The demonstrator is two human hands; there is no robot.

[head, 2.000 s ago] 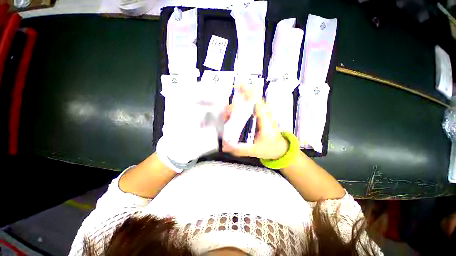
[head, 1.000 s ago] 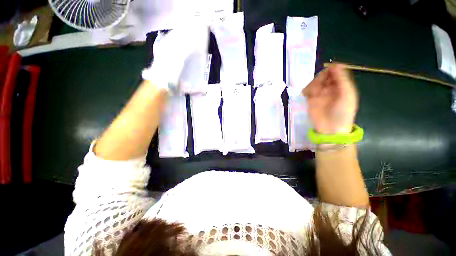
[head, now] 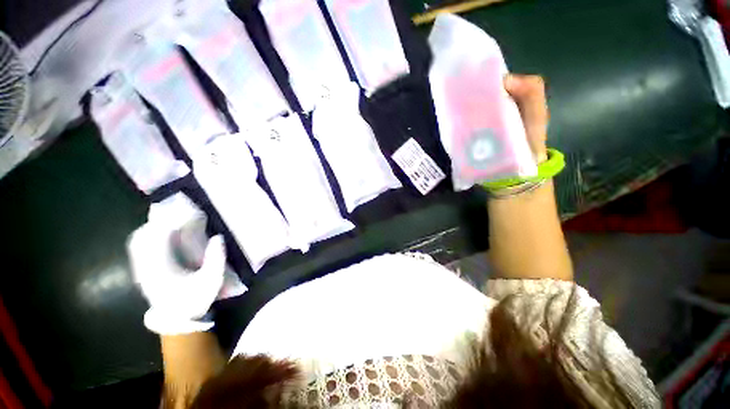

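Note:
My bare right hand (head: 528, 116) holds a bagged red camera (head: 479, 104) by its right edge, above the tray's right end. The round lens shows through the whitish bag. My left hand (head: 180, 268), in a white glove, is curled over a whitish bag (head: 230, 284) at the tray's lower left; blur hides whether it grips it. Several bags (head: 240, 192) lie in two rows on the black tray (head: 392, 132). A small printed white label (head: 418, 165) lies in the lower row's pocket beside the held bag.
The dark green bench (head: 632, 96) surrounds the tray. A white fan (head: 11, 89) is cut off at the upper left. Red edges (head: 18, 355) show at the lower left. A clear wrapped item (head: 704, 40) lies at the upper right.
The view has turned and shifted. My right hand has taken hold of a bagged camera and lifted it, uncovering a label. My left hand has moved from the upper row to the lower left.

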